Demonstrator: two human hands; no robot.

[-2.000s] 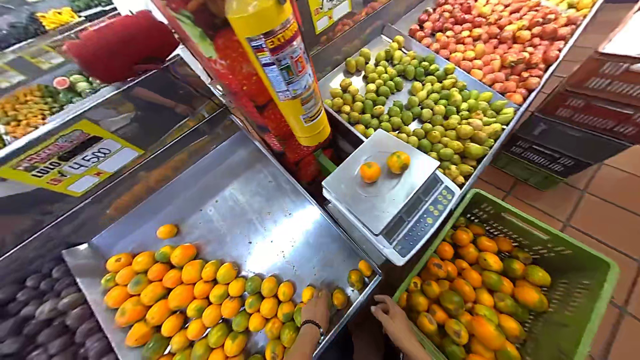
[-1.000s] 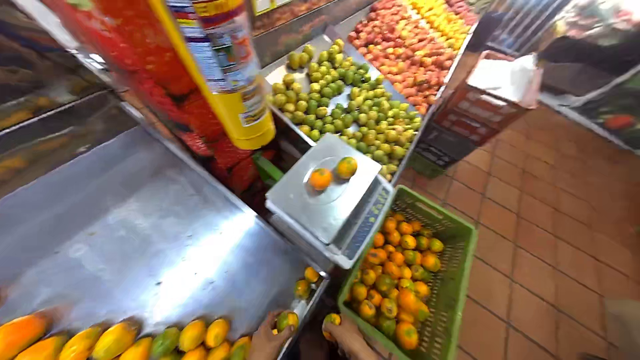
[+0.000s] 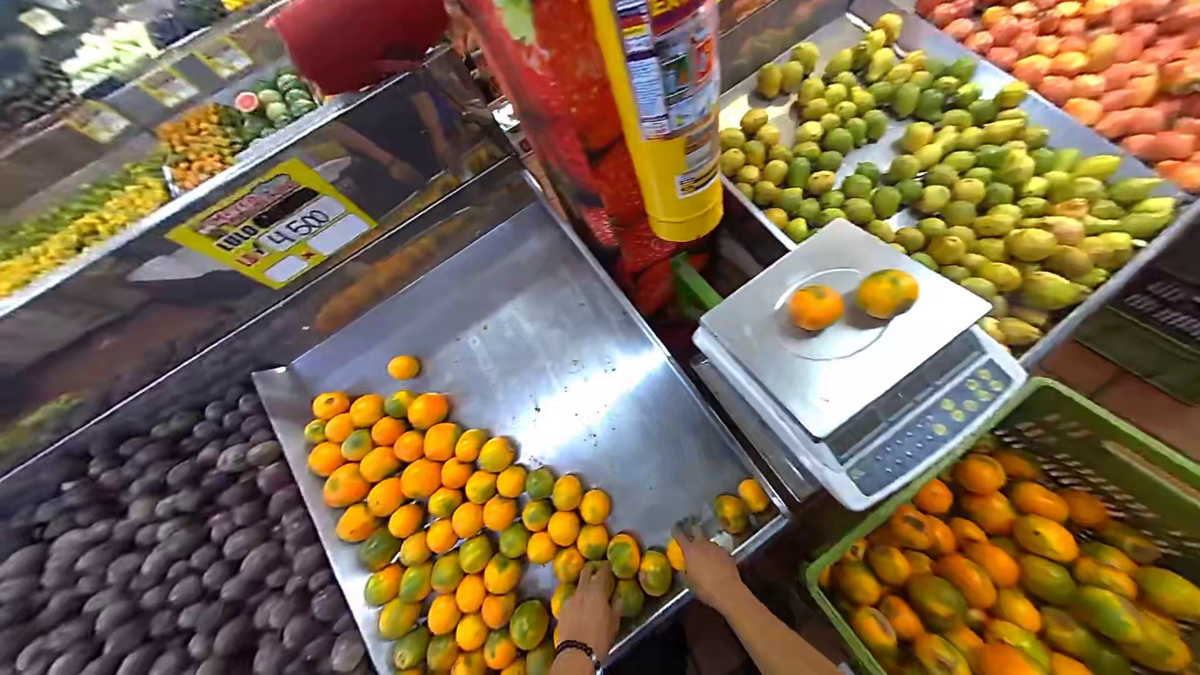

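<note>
In a metal display tray (image 3: 562,319) lie many orange-green fruits (image 3: 469,516), massed on its left and front. My left hand (image 3: 589,614), with a dark beaded bracelet at the wrist, rests on the fruits by the front edge; whether it grips one is hidden. My right hand (image 3: 705,562) is at the tray's front right corner, its fingers touching an orange fruit (image 3: 676,554); a firm hold cannot be made out. A few fruits (image 3: 731,514) sit apart just right of it. Two orange fruits (image 3: 816,307) rest on the weighing scale (image 3: 848,375).
A green plastic crate (image 3: 1106,422) of similar fruits stands at the lower right. Dark avocados (image 3: 169,553) fill the left. A yellow cylinder (image 3: 670,141) hangs beside a red strawberry-print column (image 3: 572,122). Green-yellow fruits (image 3: 937,197) lie in a tray behind the scale.
The view has swung back left since one second ago. My right hand, beside the crate in the earlier frames, has moved left into the tray's front corner.
</note>
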